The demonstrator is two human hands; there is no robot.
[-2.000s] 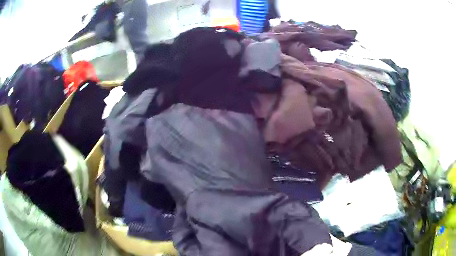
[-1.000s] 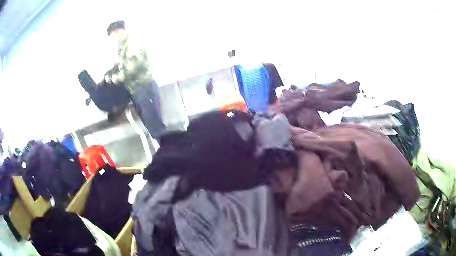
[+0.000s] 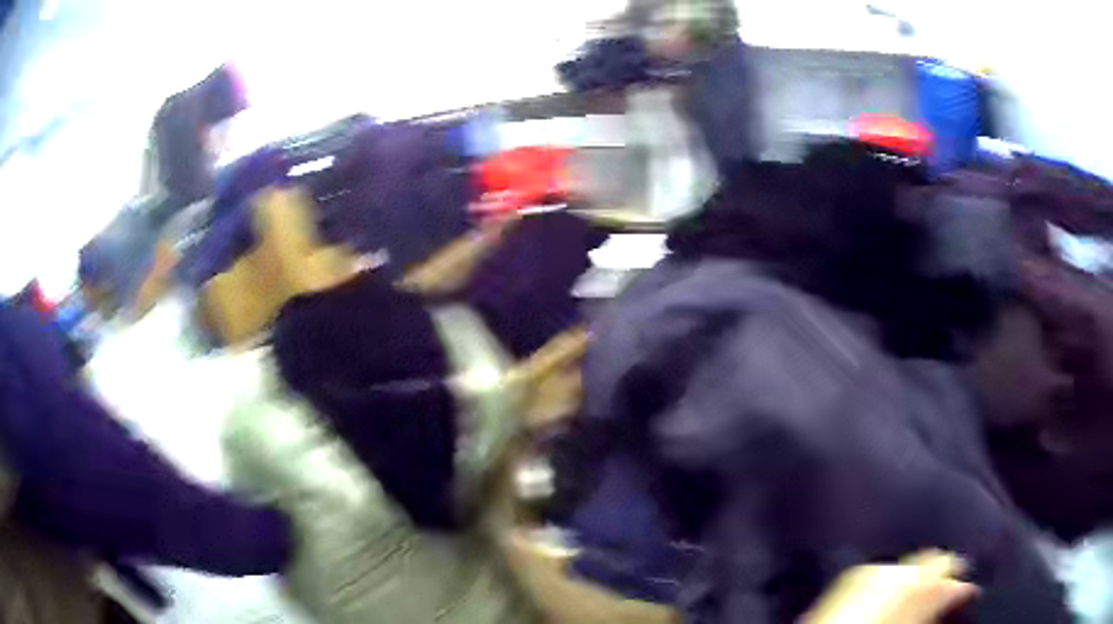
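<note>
A grey-purple jacket (image 3: 793,414) lies over the heap in front of me and runs down to the bottom edge; it is blurred. A hand, by its direction my left hand (image 3: 891,594), is cut off by the bottom edge, its fingers pointing right against the jacket. Whether it grips the cloth cannot be told. My right hand is not in view. Black garments (image 3: 806,219) lie on top of the heap behind the jacket.
Maroon-brown garments (image 3: 1062,354) are at right. A carton (image 3: 250,287) and a pale green sack (image 3: 354,549) holding black cloth are at left. A dark blue sleeve (image 3: 147,488) reaches in from the left edge. A person (image 3: 714,73) stands behind.
The view has swung left and down, so the heap sits further right and the carton and sack show more. A hand has come in at the bottom, and a dark sleeve at left.
</note>
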